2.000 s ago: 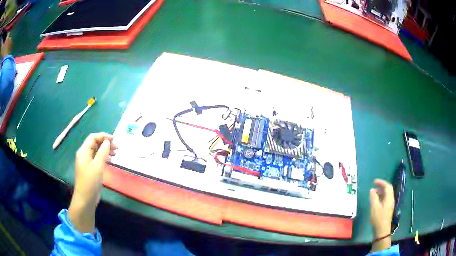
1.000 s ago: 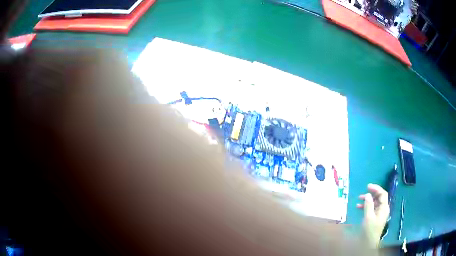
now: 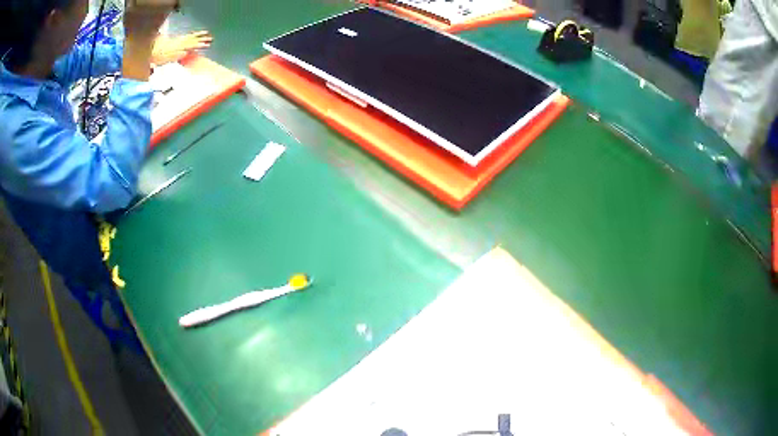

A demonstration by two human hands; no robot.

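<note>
The white rear chassis panel (image 3: 512,358) lies at the bottom right, cut off by the lower edge and very bright. An orange-red foam edge shows along its right side. Part of a black oval speaker (image 3: 394,433) and a short black piece of cable (image 3: 503,424) show at the lower edge. The motherboard and fan are out of the picture. Neither my left hand nor my right hand is in view.
A white brush (image 3: 243,305) with a yellow tip lies left of the panel. Beyond are a white strip (image 3: 264,161), a dark screen (image 3: 418,77) on orange foam, and a black tape dispenser (image 3: 565,43). A person in blue (image 3: 77,145) works at left; another in white (image 3: 746,77) stands far right.
The view has swung left and up. The neighbour and the whole dark screen have come in; the panel has shifted down right. The large blur, my hands and the phone are gone from view.
</note>
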